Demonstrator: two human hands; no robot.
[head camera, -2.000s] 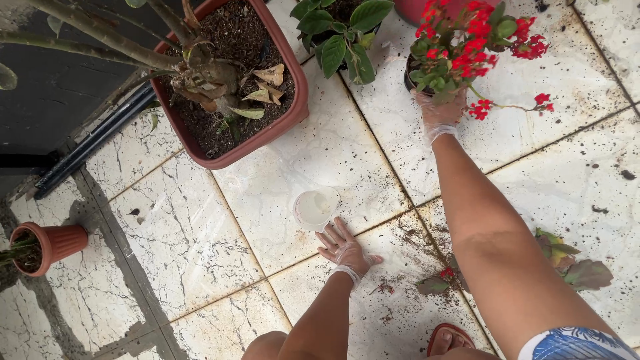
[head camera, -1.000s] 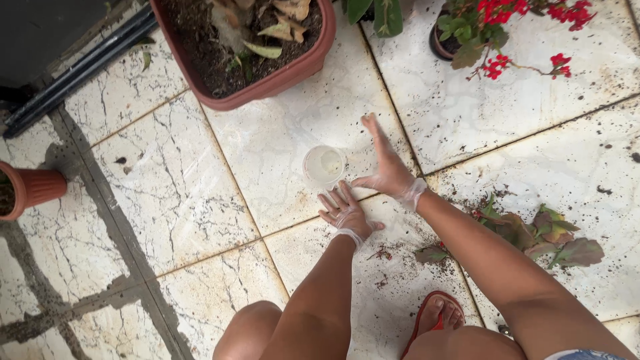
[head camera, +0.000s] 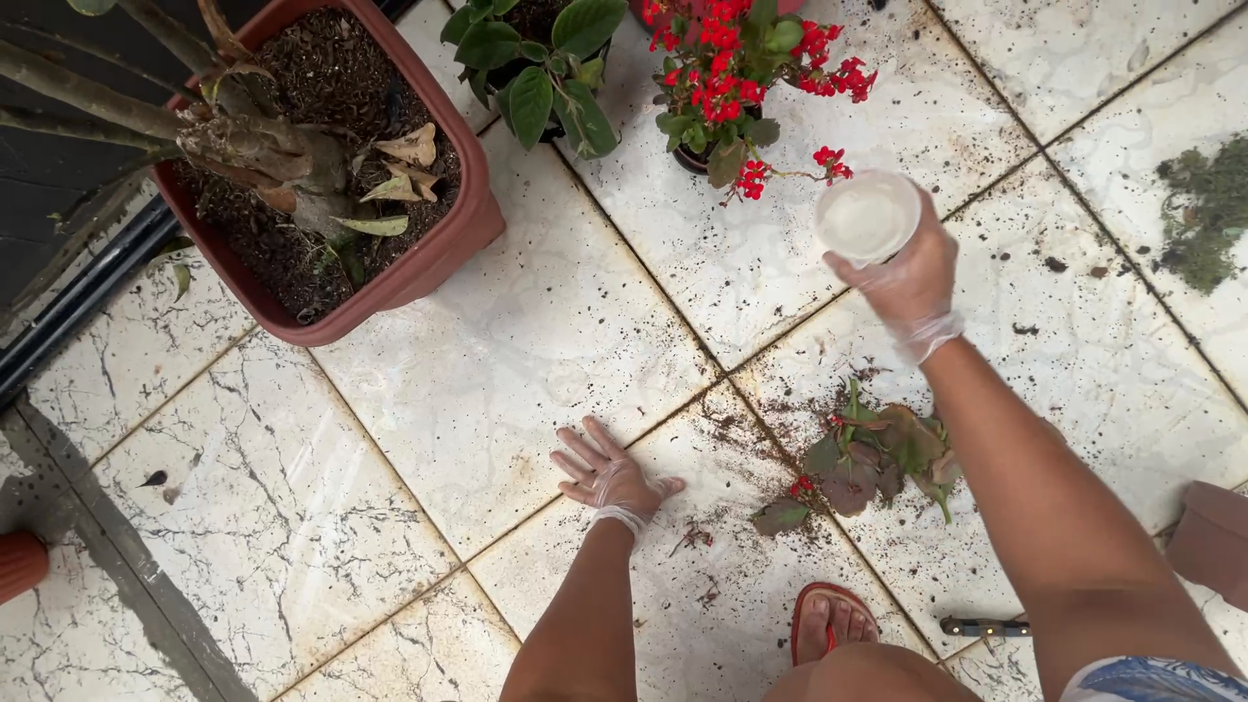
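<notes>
My right hand, in a clear plastic glove, is closed around a round translucent plastic cup with a whitish look inside, held above the tiles to the lower right of a potted plant with red flowers. My left hand, gloved the same way, rests with fingers spread near a grout line on the tiled floor. Between my forearms lies a pile of cut leaves and stems with loose soil scattered around it.
A large reddish-brown planter with a thick-stemmed plant stands upper left, beside a leafy potted plant. A terracotta-colored pot is at the left edge. Greenery lies far right; a dark-handled tool and brown container sit lower right.
The cup stood on the floor by my left hand; it is now in my right hand, which has moved up and right. Two seconds ago my right hand was at the red-flowered plant's pot.
</notes>
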